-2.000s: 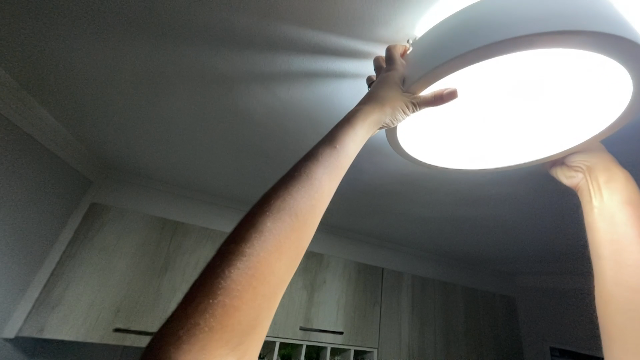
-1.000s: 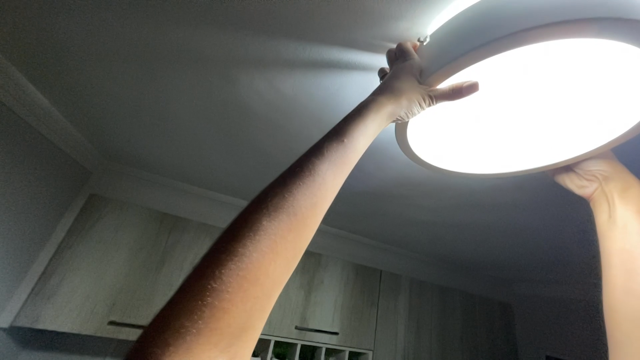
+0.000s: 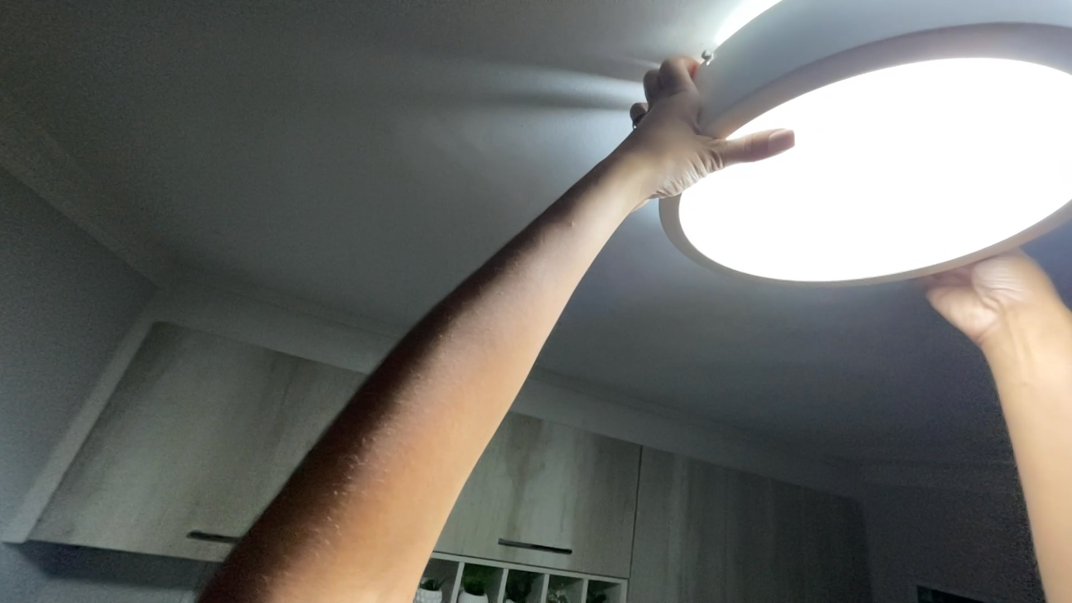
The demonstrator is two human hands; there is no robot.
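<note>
A large round ceiling lamp [image 3: 871,176], lit bright white within a pale rim, fills the upper right of the head view. My left hand [image 3: 682,130] grips its left edge, the thumb reaching across the glowing face and the fingers against the outer side. Close to those fingertips a small metal screw [image 3: 708,57] shows on the lamp's side. From below, my right hand [image 3: 988,293] holds the lower right part of the rim; its fingers are hidden behind the lamp.
Wood-grain wall cabinets [image 3: 553,494] with dark handles run below the ceiling [image 3: 377,167] and its cornice. Under them is a white cubby shelf [image 3: 540,574] with small potted plants. A grey wall [image 3: 67,318] stands at the left.
The lamp and both hands sit slightly farther right in the view than two seconds ago. Both hands have stayed on the lamp.
</note>
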